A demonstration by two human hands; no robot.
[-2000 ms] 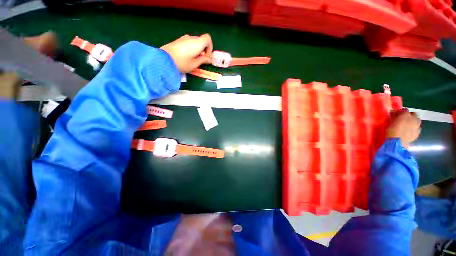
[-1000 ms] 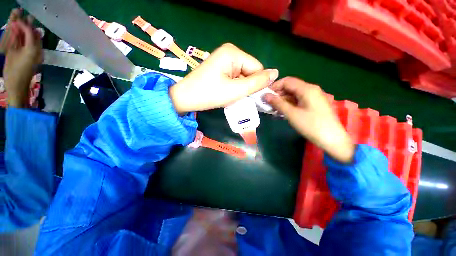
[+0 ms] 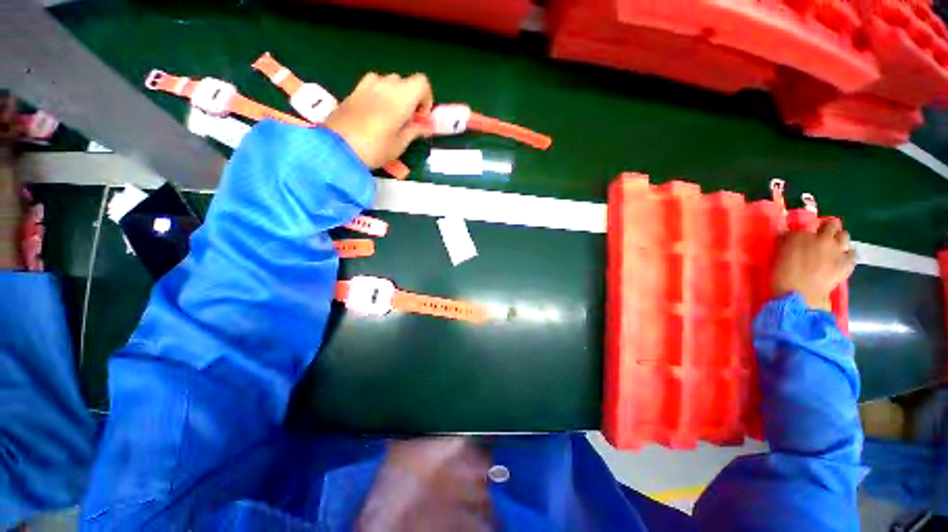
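My left hand (image 3: 383, 116) is over the belt beyond the pale rail, its fingers closed on the strap end of an orange smartwatch (image 3: 452, 120). My right hand (image 3: 814, 260) rests on the right part of the red tray (image 3: 681, 312); what its fingers hold there is hidden. Two small strap ends (image 3: 778, 190) stick up at the tray's far right edge. Another smartwatch (image 3: 371, 296) lies face up on the near bench, partly under my left sleeve. Two more watches (image 3: 215, 97) lie on the belt left of my left hand.
Stacked red trays (image 3: 665, 47) stand at the far side. A white card (image 3: 456, 239) lies by the pale rail (image 3: 499, 206); another (image 3: 455, 161) lies on the belt. A black smartphone (image 3: 159, 229) lies left. A grey post (image 3: 114, 94) crosses the upper left. Blue-clad people show at both sides.
My hands have moved apart: the left to the watches on the belt, the right to the tray. A watch now lies on the near bench, and a second strap end shows at the tray.
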